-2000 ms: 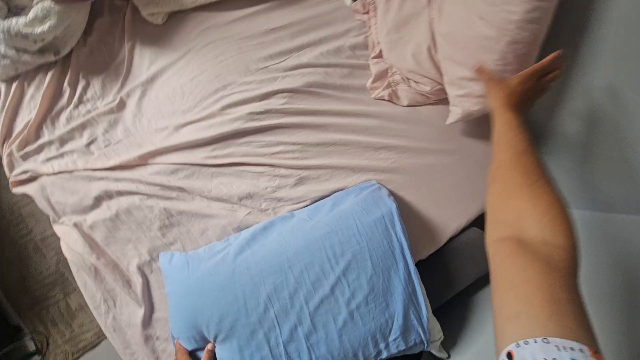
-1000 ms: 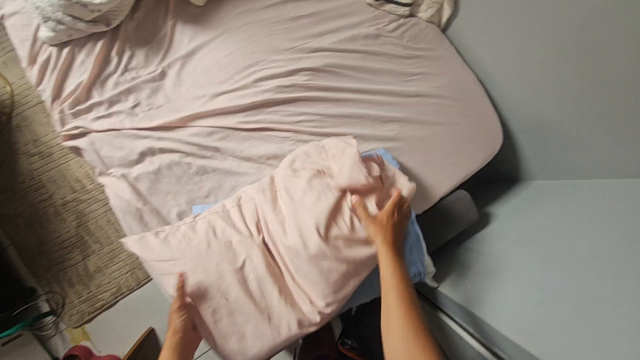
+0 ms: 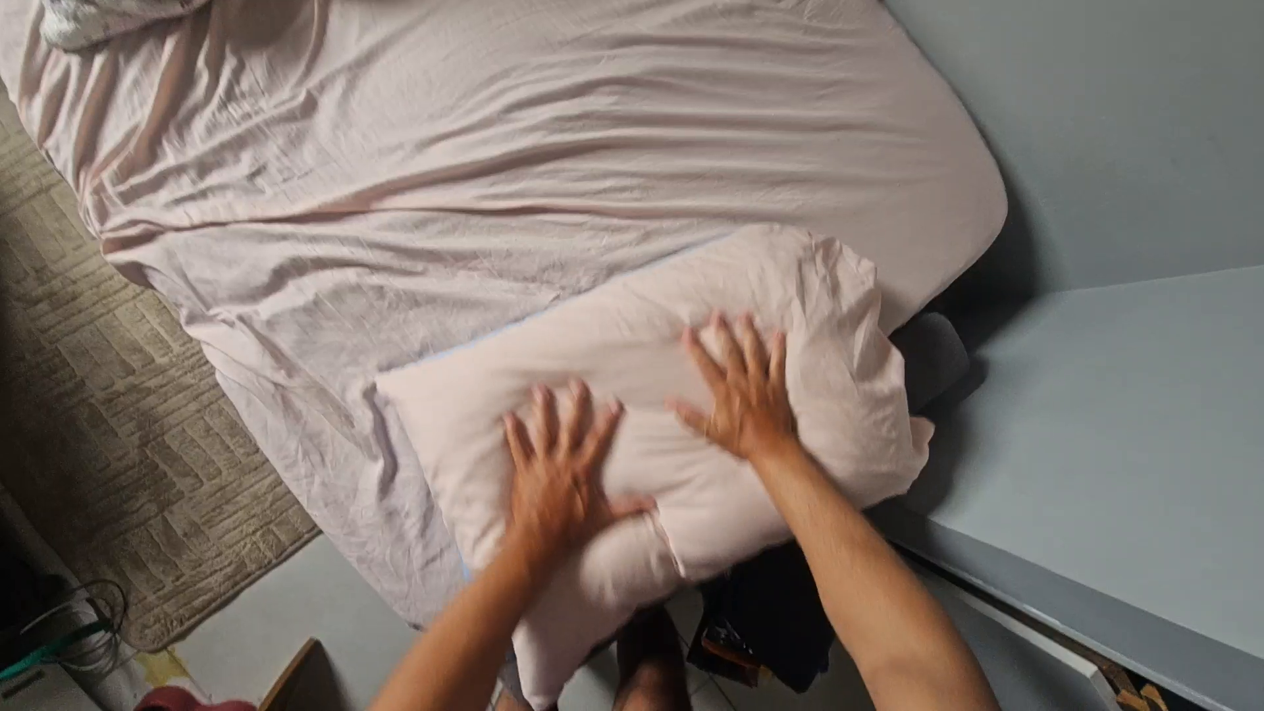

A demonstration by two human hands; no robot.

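Note:
A pink pillow (image 3: pixel 632 434) lies at the near corner of a bed with a pink fitted sheet (image 3: pixel 553 138). My left hand (image 3: pixel 561 474) presses flat on the pillow's left part, fingers spread. To its upper right, my right hand (image 3: pixel 741 400) rests on the pillow, its fingers spread too. Neither hand grips the fabric. The pillowcase is bunched into folds at the right end. Beneath the pink pillow, only thin edges of the blue pillow (image 3: pixel 474 345) show along the upper side and at the lower left.
A patterned beige rug (image 3: pixel 128 425) lies at the left, with cables (image 3: pixel 94 617) near its lower corner. A grey wall (image 3: pixel 1116 118) and a grey ledge (image 3: pixel 1116 425) flank the bed at right. A dark bag (image 3: pixel 770 612) and my legs are below the pillow.
The pink pillow was at the bed's upper right by my right hand, then came over onto the blue pillow. Both hands have moved from its sides onto its top.

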